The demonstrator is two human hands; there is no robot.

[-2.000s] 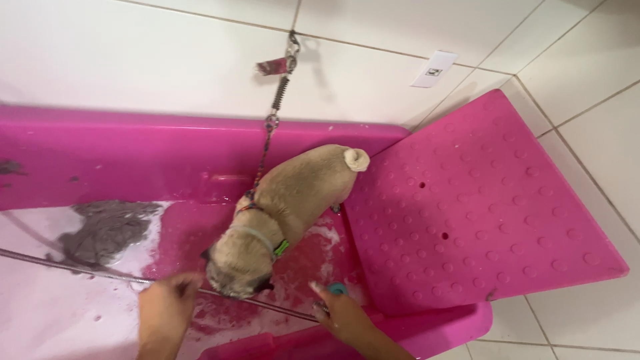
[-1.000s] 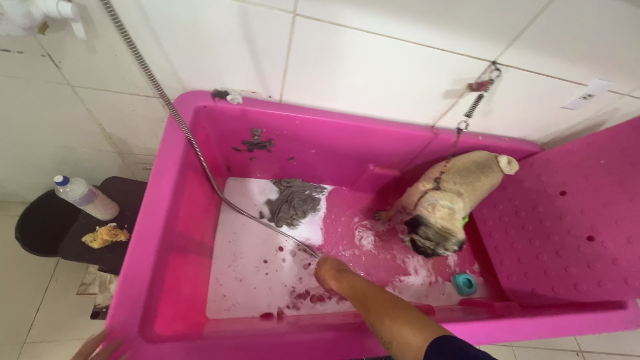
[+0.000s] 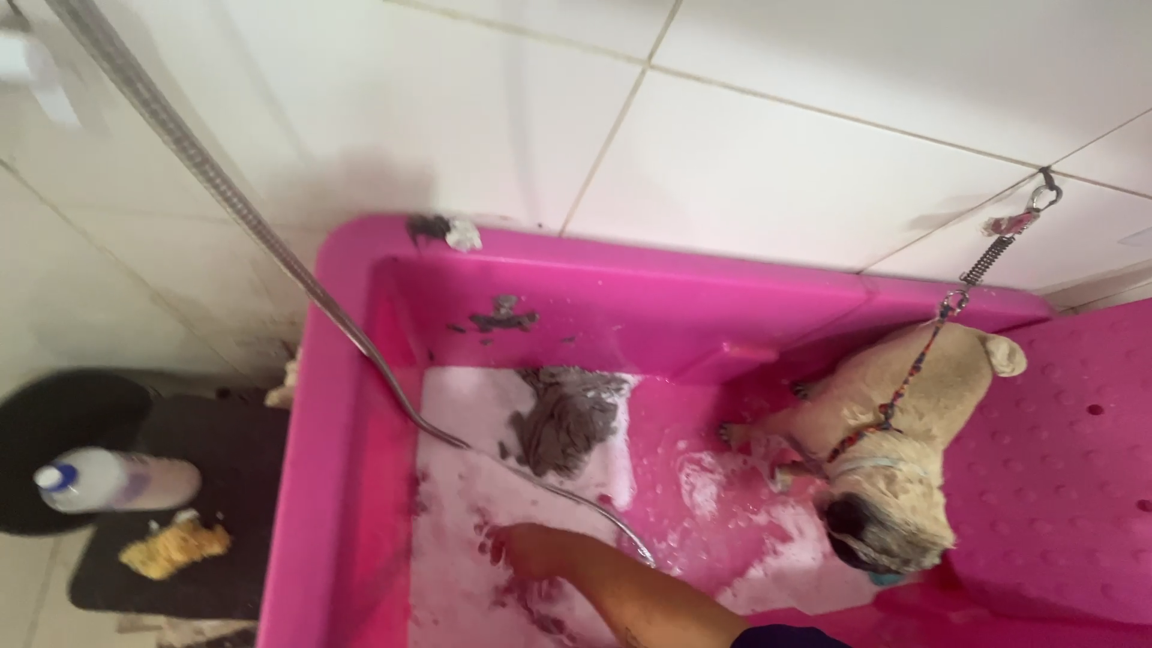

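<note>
My right hand (image 3: pixel 522 549) reaches into the foamy water of the pink tub (image 3: pixel 585 265), its fingers apart and partly hidden by foam, with nothing seen in it. My left hand is out of view. A metal shower hose (image 3: pixel 396 387) runs down from the upper left and ends beside my right forearm; its head is not visible. Beyond my hand lies a wet grey cloth (image 3: pixel 567 423). A wet pug (image 3: pixel 909 387) stands at the tub's right end, head lowered, in a braided multicolored lead (image 3: pixel 904 391). A teal object (image 3: pixel 886 579) shows partly under its head.
The lead clips to a coiled tether (image 3: pixel 987 261) on the tiled wall. A studded pink panel (image 3: pixel 1053 468) slopes at the right. Outside the tub, a bottle with a blue cap (image 3: pixel 117 480) and a yellow sponge-like piece (image 3: pixel 175 546) lie on a dark surface (image 3: pixel 216 495).
Two seconds ago both hands were near the pug; my right hand is now at the foam, left of it. My left hand has left view. The view has swung left.
</note>
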